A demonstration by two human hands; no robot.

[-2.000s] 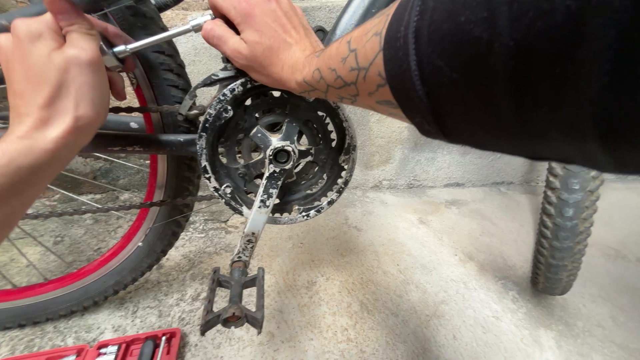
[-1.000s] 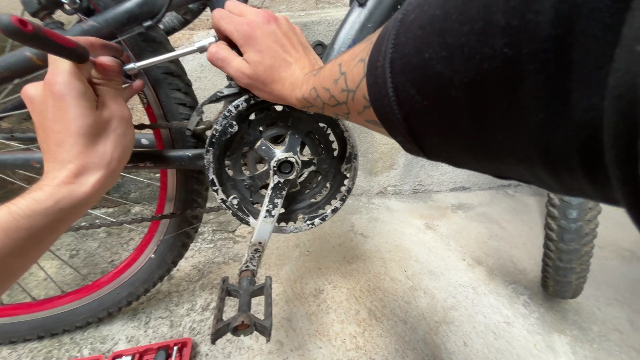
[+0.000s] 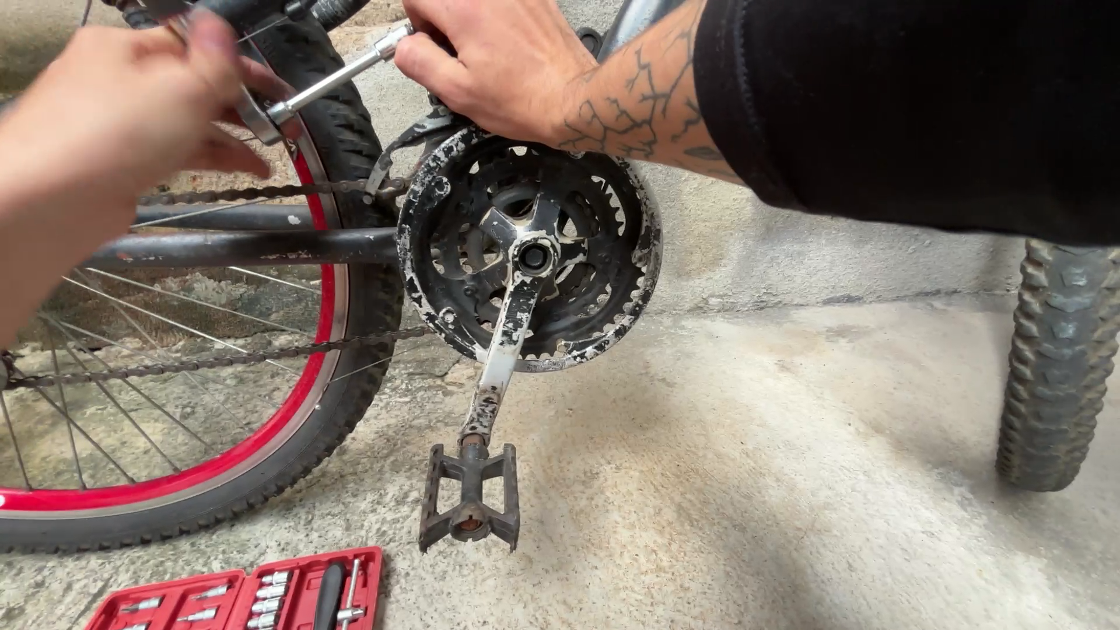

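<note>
My left hand [image 3: 131,114], blurred, is around a ratchet wrench [image 3: 255,114] whose head meets a chrome socket extension [image 3: 337,83]. The extension slants up right to a socket at the fingers of my right hand [image 3: 507,70], which rests above the bicycle's worn chainrings [image 3: 529,254]. What the right fingers hold is hidden. Below the chainrings, the crank arm [image 3: 503,359] points down to a black pedal [image 3: 470,499]. A front derailleur cage [image 3: 402,153] shows beside the right hand, and the chain [image 3: 219,361] runs left.
The rear wheel with a red rim [image 3: 325,367] stands at left, and the front tyre [image 3: 1059,367] at far right. A red socket case [image 3: 372,586] lies open on the concrete floor [image 3: 744,455] at the bottom. A rough wall [image 3: 787,262] stands behind the bicycle.
My left hand has turned the ratchet: its red and black handle stuck out at upper left one second ago and is now out of sight. My right hand has stayed near the same place.
</note>
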